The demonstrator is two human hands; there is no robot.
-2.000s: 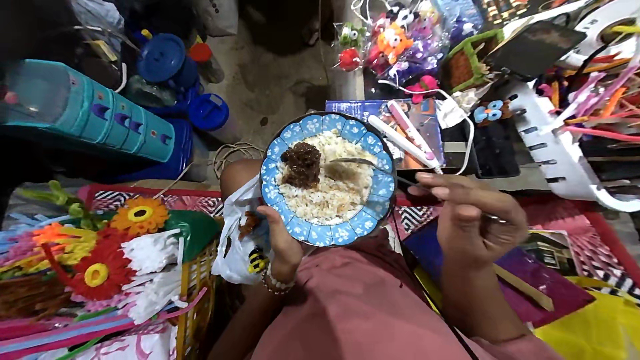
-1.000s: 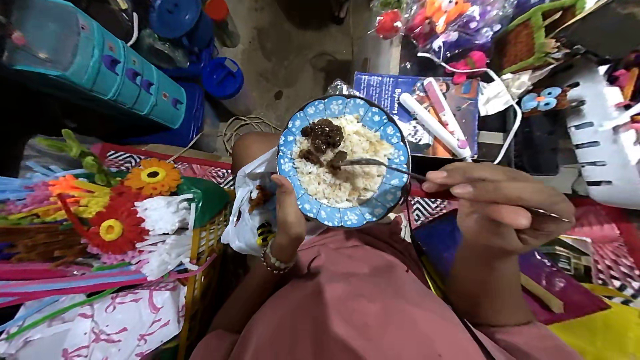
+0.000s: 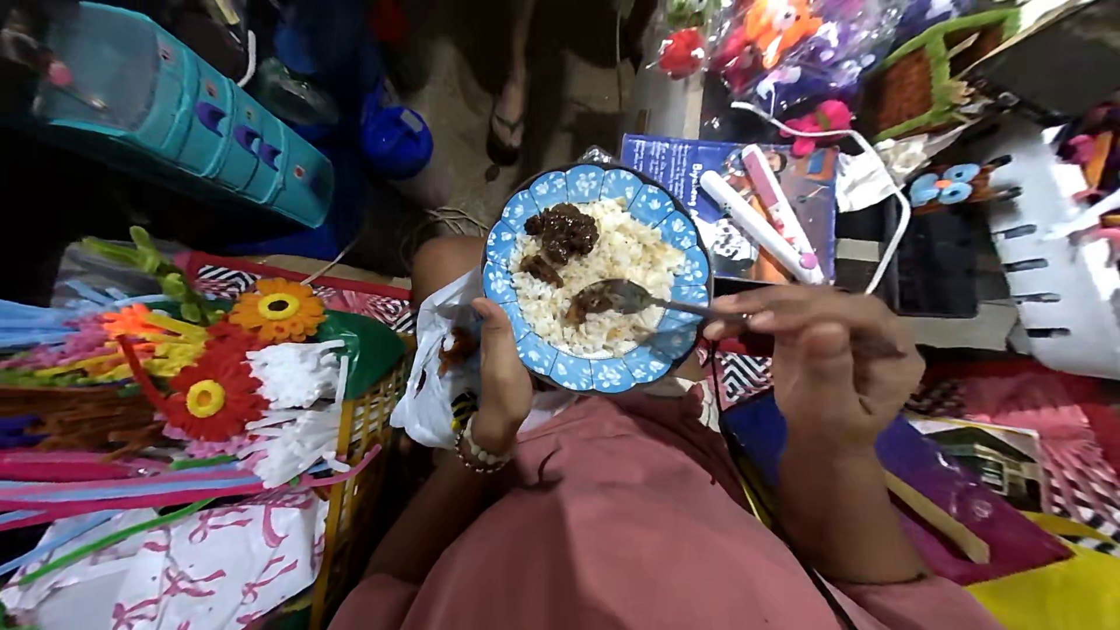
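Note:
My left hand [image 3: 505, 376] holds a blue, white-flowered plate [image 3: 604, 372] from below at its left, thumb at the rim; the other fingers are hidden beneath. White rice [image 3: 643, 249] covers much of the plate, with a dark, glossy minced topping [image 3: 564, 232] at the upper left. Closed on the handle of a metal spoon [image 3: 630, 296], my right hand [image 3: 831, 350] is at the plate's right side. The spoon's bowl rests at the rice, beside a small brown clump.
Left are a teal drawer unit [image 3: 201, 122], pipe-cleaner flowers [image 3: 206, 398] and a yellow basket [image 3: 350, 490]. Right are a hair straightener [image 3: 761, 223] with a white cord, a black phone [image 3: 936, 258] and a white plastic basket [image 3: 1050, 262]. Another person's sandalled foot [image 3: 507, 122] is beyond the plate.
The spoon has moved from the middle of the rice toward its lower right part. Some dark topping now lies apart from the main heap. Another person's foot has come into view.

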